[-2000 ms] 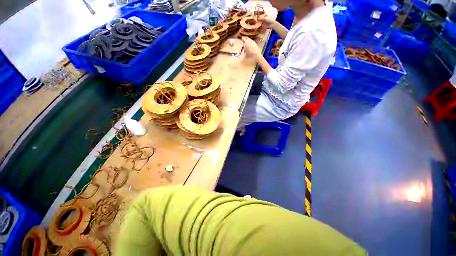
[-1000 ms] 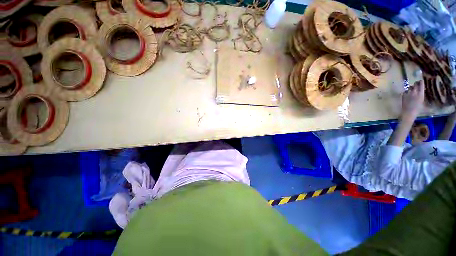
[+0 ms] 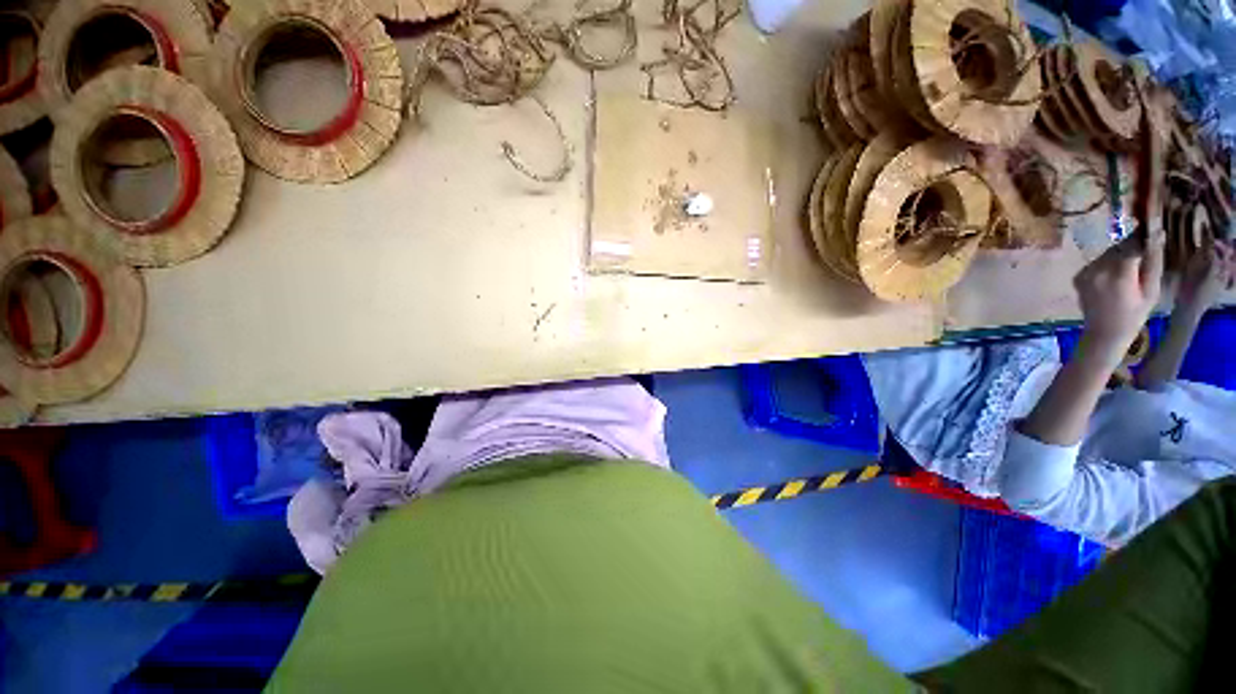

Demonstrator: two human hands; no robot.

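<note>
Neither of my hands is in the picture; only a green sleeve [image 3: 1105, 597] shows at the lower right. The glue board [image 3: 637, 156] lies on the table in front of me, with brown spots and a small white cap [image 3: 699, 203] on it. Tangled twine [image 3: 481, 57] lies along the far side, with one loose strand left of the board. Red-banded rings [image 3: 147, 166] lie in a loose heap at the left. Stacked corded rings [image 3: 888, 224] stand right of the board, cord ends sticking out of their holes.
A co-worker's hand [image 3: 1120, 292] is raised at the right edge of the table [image 3: 407, 305]. A white bottle [image 3: 773, 11] is cut off at the top. A blue stool [image 3: 813, 404], a red stool [image 3: 48, 502] and yellow-black floor tape [image 3: 800, 485] are below the table.
My view has swung from along the table to straight down at it, then shifted slightly. The co-worker's hand at the right has risen and moved. My sleeve has left the table area.
</note>
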